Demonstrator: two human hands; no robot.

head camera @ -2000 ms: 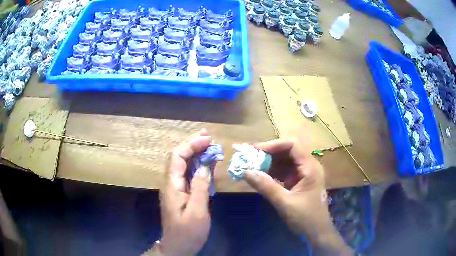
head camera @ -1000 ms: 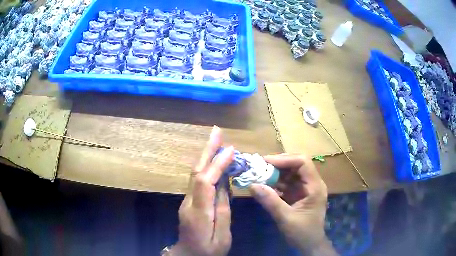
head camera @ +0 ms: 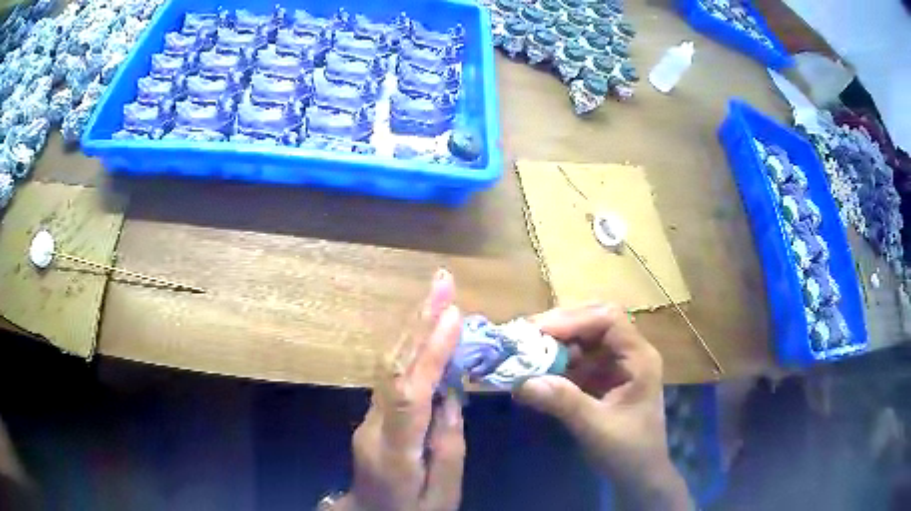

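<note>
My left hand (head camera: 415, 399) holds a purple piece (head camera: 477, 349) against its upright fingers, near the table's front edge. My right hand (head camera: 599, 374) grips a white ruffled piece (head camera: 526, 351) with a grey-green end between thumb and fingers. The white piece touches the purple piece; whether they are fixed together I cannot tell. The left palm side and part of the purple piece are hidden by my fingers.
A large blue tray (head camera: 290, 165) holds rows of purple pieces. A cardboard pad (head camera: 569, 259) carries a glue cup (head camera: 608, 230) and skewer. Another pad (head camera: 75, 309) lies left. A narrow blue tray (head camera: 764, 240) stands right. A squeeze bottle (head camera: 671, 67) stands near grey-green pieces (head camera: 574, 45).
The two pieces were apart two seconds ago and now touch. My left hand has moved right and its fingers have straightened. Both hands sit slightly lower.
</note>
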